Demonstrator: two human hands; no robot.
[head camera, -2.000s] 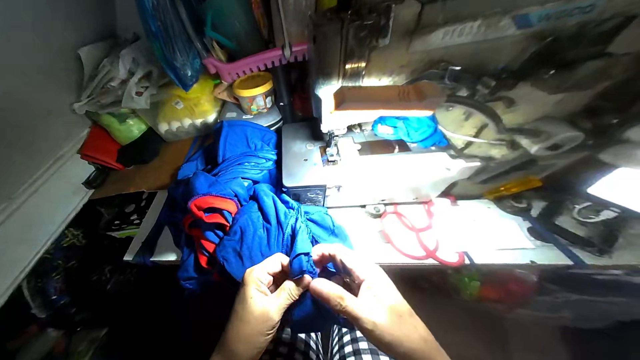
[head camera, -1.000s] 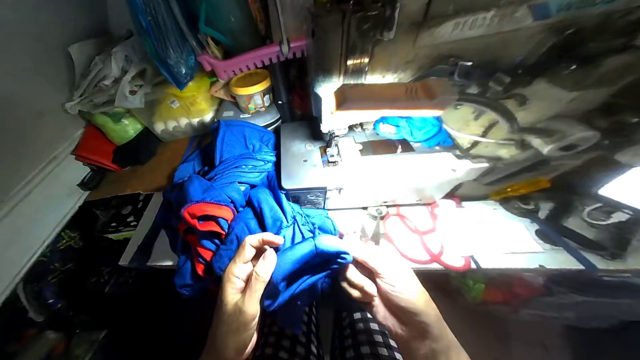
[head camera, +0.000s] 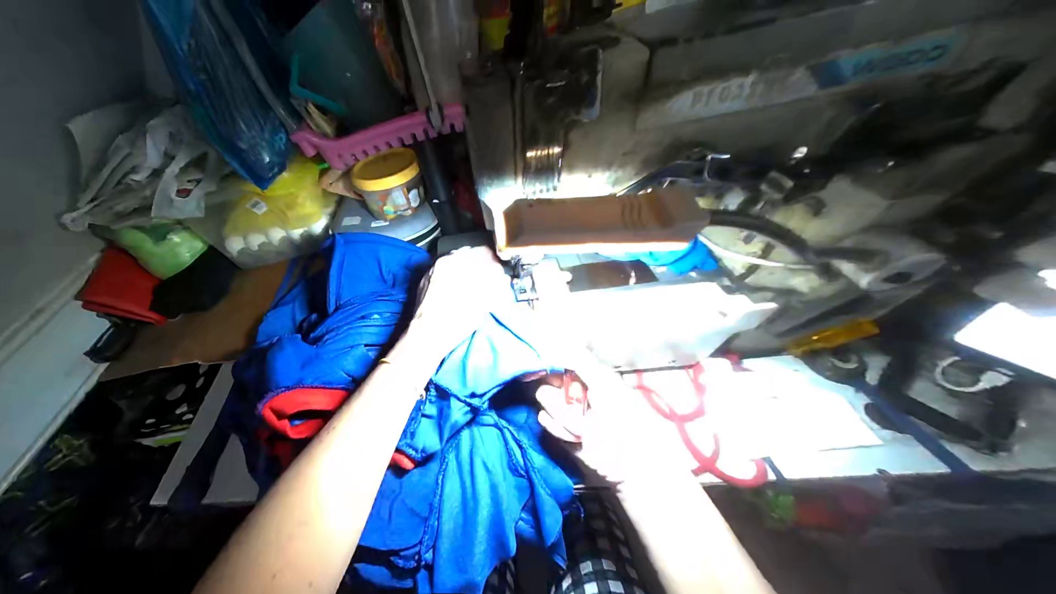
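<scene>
Blue fabric with red parts (head camera: 478, 462) hangs over the table's front edge and lies bunched on the left. My left hand (head camera: 466, 285) rests on the fabric just left of the presser foot of a sewing machine (head camera: 525, 285); its fingers are washed out by glare. Lower right, my right hand (head camera: 582, 408) pinches the fabric's edge between thumb and fingers. Part of the fabric stretches between the two hands, over the front of the machine's bright bed (head camera: 668, 326). Glare hides whether the cloth lies under the foot.
A red cord or band (head camera: 701, 437) lies right of my right hand. Behind the fabric stand a yellow-lidded tub (head camera: 388, 186) and a pink basket (head camera: 379, 144). Plastic bags (head camera: 280, 202) are piled at the left. A brown cover (head camera: 602, 221) sits above the machine bed.
My left hand has moved forward from the lap area to beside the presser foot, bringing fabric with it. My right hand has also moved forward a little and still holds the cloth.
</scene>
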